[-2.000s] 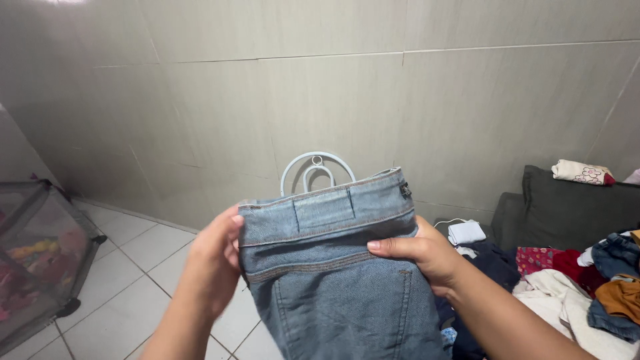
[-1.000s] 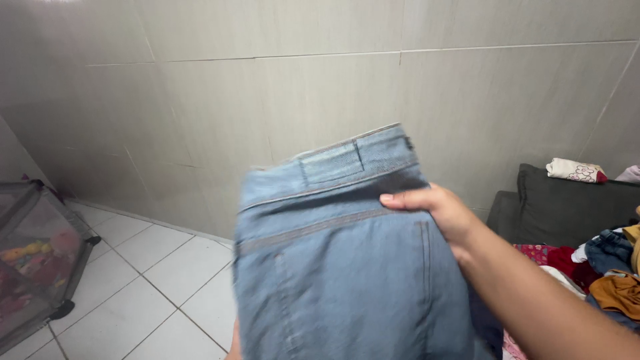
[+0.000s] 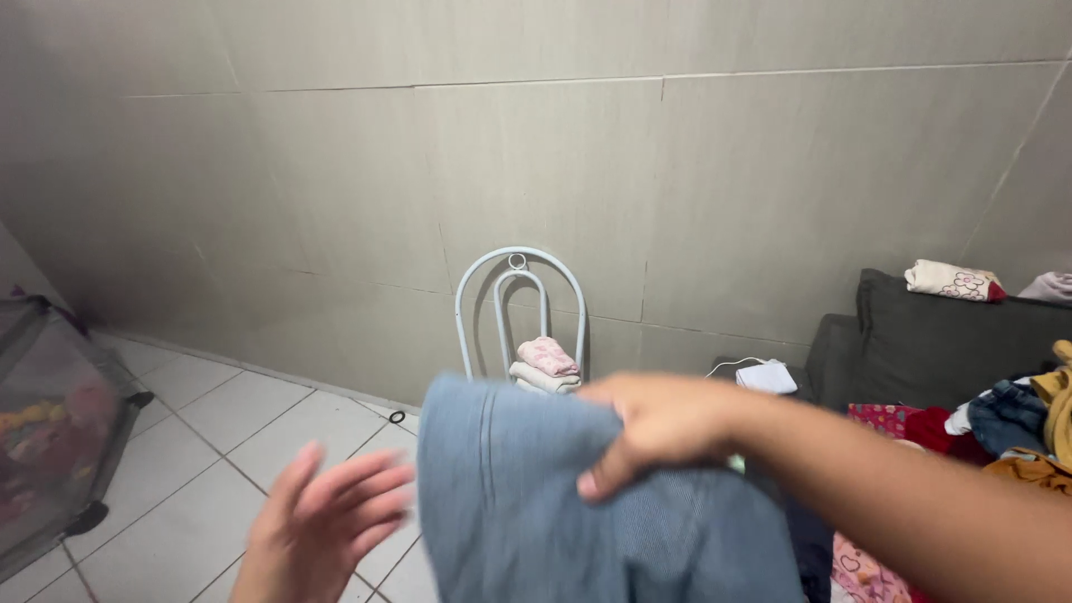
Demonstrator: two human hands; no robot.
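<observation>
A pair of blue denim jeans (image 3: 536,502) hangs, partly folded, at the bottom centre. My right hand (image 3: 662,427) grips it near its upper edge, thumb on the near side and fingers behind the cloth. My left hand (image 3: 335,511) is just left of the denim, blurred, with its fingers apart and nothing in it. The waistband does not show, and the lower part of the jeans runs out of view.
Folded cloths (image 3: 546,358) lie on a white metal-framed chair (image 3: 578,293) by the tiled wall. At right, heaped clothes (image 3: 1017,419) lie on a dark sofa (image 3: 930,343). A mesh playpen (image 3: 59,435) with toys stands at left. A small black ring (image 3: 397,416) lies on the floor.
My left hand has come off the jeans, which it held by the waistband two seconds ago. The jeans are lower, with the waistband out of sight, and the chair's folded cloths show.
</observation>
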